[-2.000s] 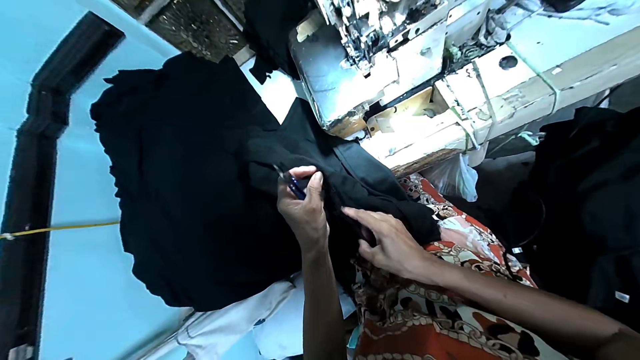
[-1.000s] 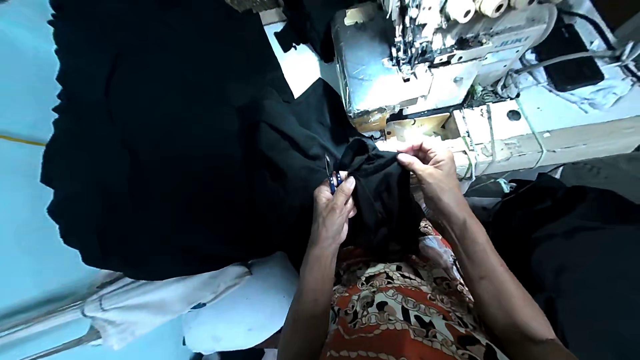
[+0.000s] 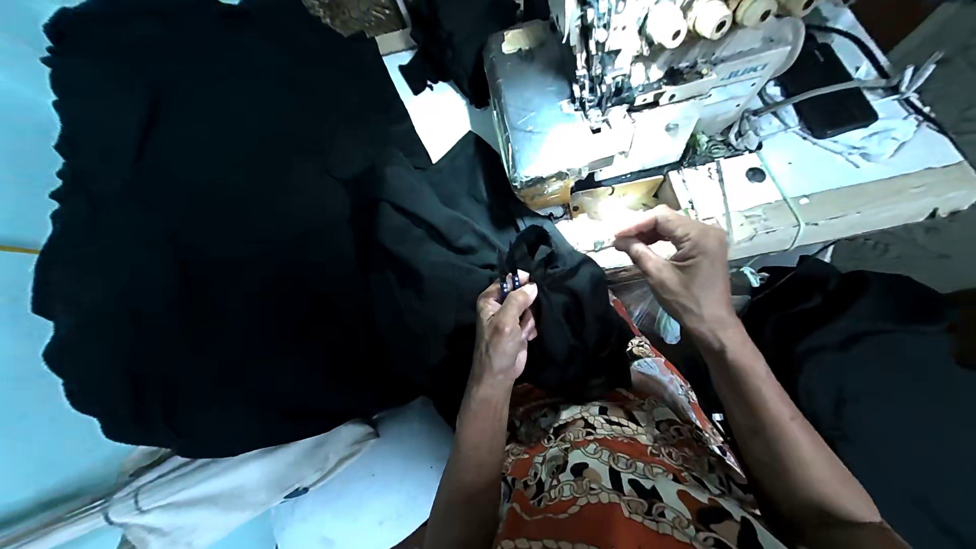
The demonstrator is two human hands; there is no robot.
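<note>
My left hand (image 3: 506, 328) is closed around small dark thread snips (image 3: 509, 285) and a gathered fold of black fabric (image 3: 557, 313) over my lap. My right hand (image 3: 679, 263) is raised to the right of the fabric, in front of the table edge, with thumb and forefinger pinched together. Whether a thread or scrap is between those fingertips cannot be told. The black fabric runs left into a large dark pile (image 3: 213, 244) with a wavy edge. Beyond my hands stands a white Juki overlock sewing machine (image 3: 656, 99).
Thread cones (image 3: 709, 19) stand on top of the machine. A black phone (image 3: 827, 95) lies on a white cloth at the back right. The worn table edge (image 3: 862, 213) has cords tied round it. More black fabric (image 3: 862, 381) lies at the lower right, and white cloth (image 3: 252, 488) at the lower left.
My right hand has left the black fabric and moved to the right. Two seconds ago it lay flat on the cloth; one second ago it pinched it. My left hand still holds the snips.
</note>
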